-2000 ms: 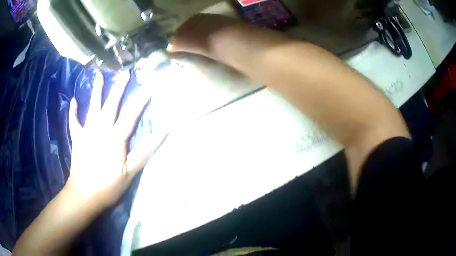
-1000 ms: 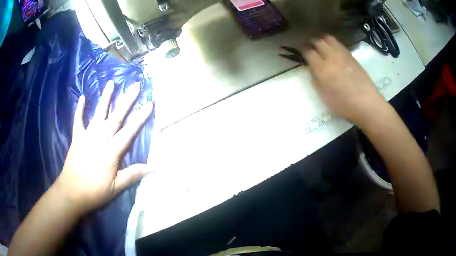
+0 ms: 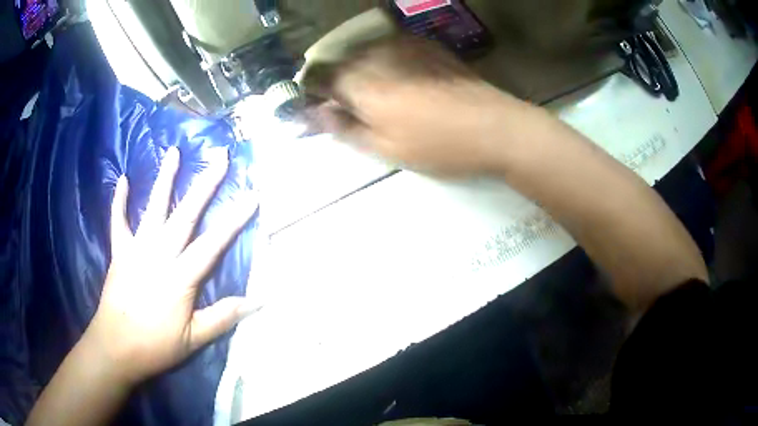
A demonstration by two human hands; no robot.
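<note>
The shiny dark blue fabric panel (image 3: 62, 241) lies wrinkled over the left of the table and runs up to the needle area of the beige sewing machine (image 3: 228, 29). My left hand (image 3: 166, 274) lies flat on the panel with fingers spread, below the needle area. My right hand (image 3: 399, 108) is blurred, over the machine bed just right of the ribbed round knob (image 3: 283, 90). Its fingers are bent toward the knob; whether they hold something cannot be told. The presser foot area is washed out by the lamp.
A phone with a pink-lit screen (image 3: 445, 21) lies on the machine bed behind my right hand. Black-handled scissors (image 3: 652, 66) lie at the far right. The white table (image 3: 332, 308) has a curved front edge with faint scale markings. A second lit screen (image 3: 37, 18) is at top left.
My right hand moved left from beside the small black snips to near the knob; the snips no longer show on the table. My left hand remains spread on the panel.
</note>
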